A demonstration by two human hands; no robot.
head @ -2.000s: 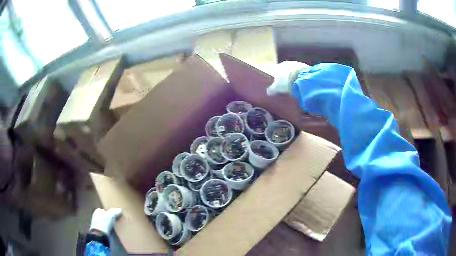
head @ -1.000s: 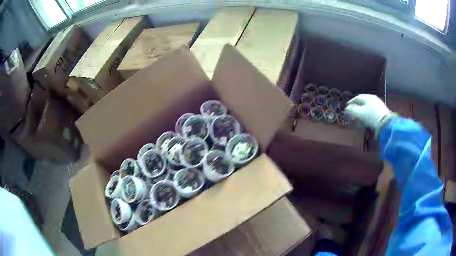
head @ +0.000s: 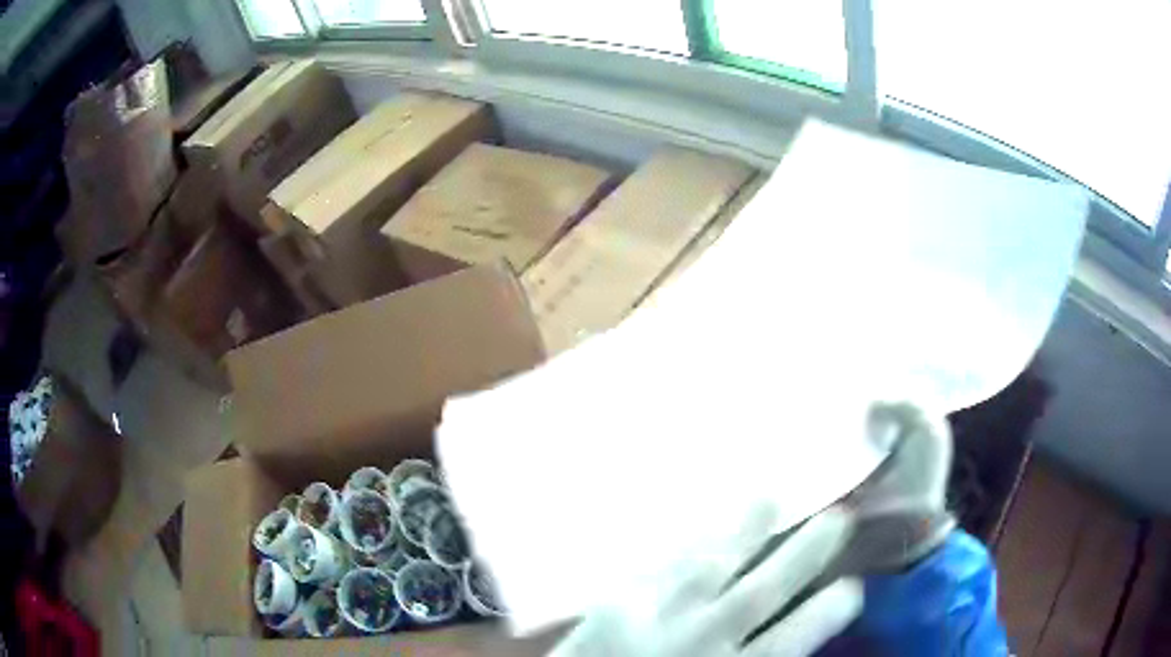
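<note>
A large blank white sheet (head: 732,372), slightly curved, is held up across the centre and right. My right hand (head: 886,481), in a white glove with a blue sleeve, is at its lower right edge, thumb up and fingers stretched to the lower left, blurred. My left hand cannot be made out. The open transfer carton (head: 385,366) is at lower left, with clear round filled tubs (head: 367,520) heaped in it. The sheet covers its right part and hides what lies behind.
Closed brown cartons (head: 494,205) stand along the windowed wall at the back. More cartons (head: 129,167) stand at far left. A carton with whitish items (head: 32,424) is at the left edge, with a red thing (head: 54,622) below. Brown carton surfaces (head: 1092,552) are at lower right.
The white sheet has come across the view from the lower left and now covers the master carton. My right hand has left the master carton's tubs and is at the sheet. The view has shifted.
</note>
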